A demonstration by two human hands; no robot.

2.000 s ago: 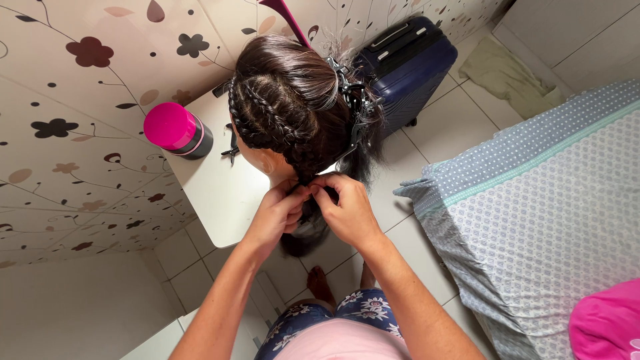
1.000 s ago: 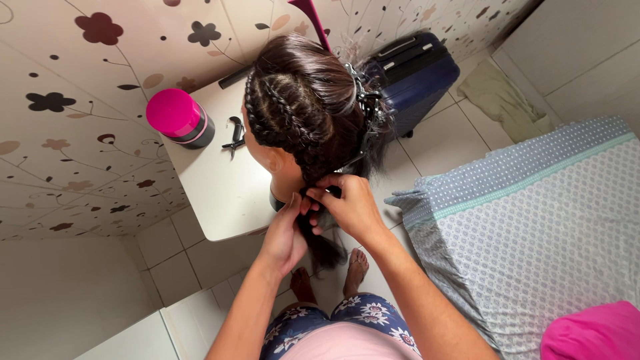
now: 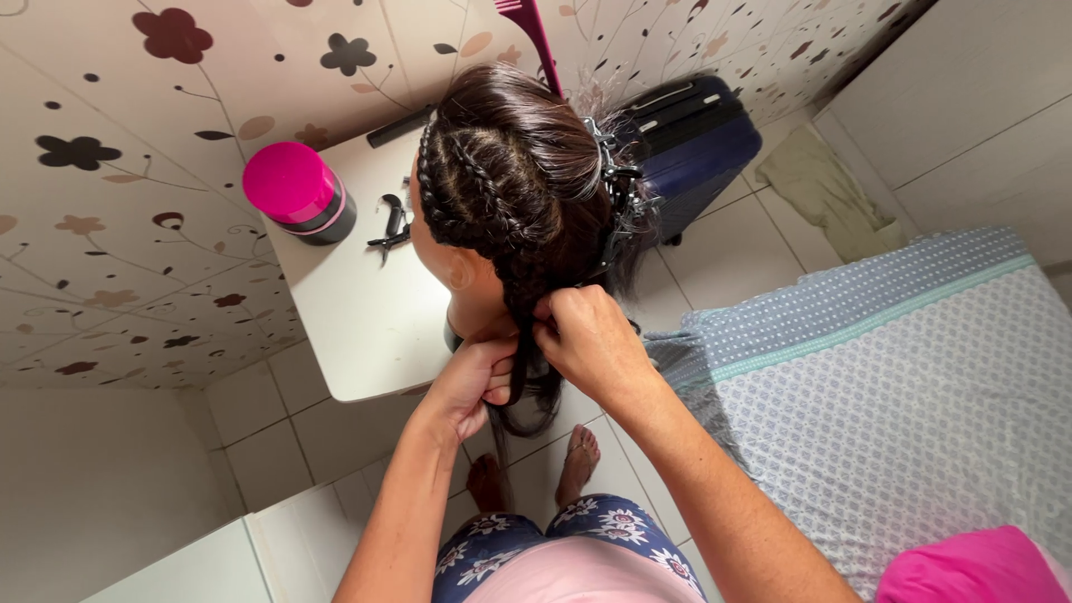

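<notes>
A mannequin head [image 3: 431, 213] with dark brown hair [image 3: 523, 109] stands on a small white table, its face toward the left. Thin braids [image 3: 479, 172] run over the side of the scalp and merge into a thicker braid behind the ear. Metal hair clips [image 3: 607, 159] hold hair at the back. Just below the neck, my left hand [image 3: 477, 381] is closed on a strand of the dark hair. My right hand [image 3: 586, 339] pinches another strand at the braid's right side; its fingertips are partly hidden.
The white table [image 3: 360, 352] bears a pink-lidded jar [image 3: 293, 197], black hair clips [image 3: 392, 226] and a black bar-shaped object [image 3: 398, 127]. A magenta comb [image 3: 536, 38] rises behind the head. A blue suitcase [image 3: 699, 155] stands beyond, and a patterned bedspread [image 3: 871, 394] lies at right.
My hands have moved apart; they were close together at the braid. The left is now lower, under the neck, and the right stays beside the braid.
</notes>
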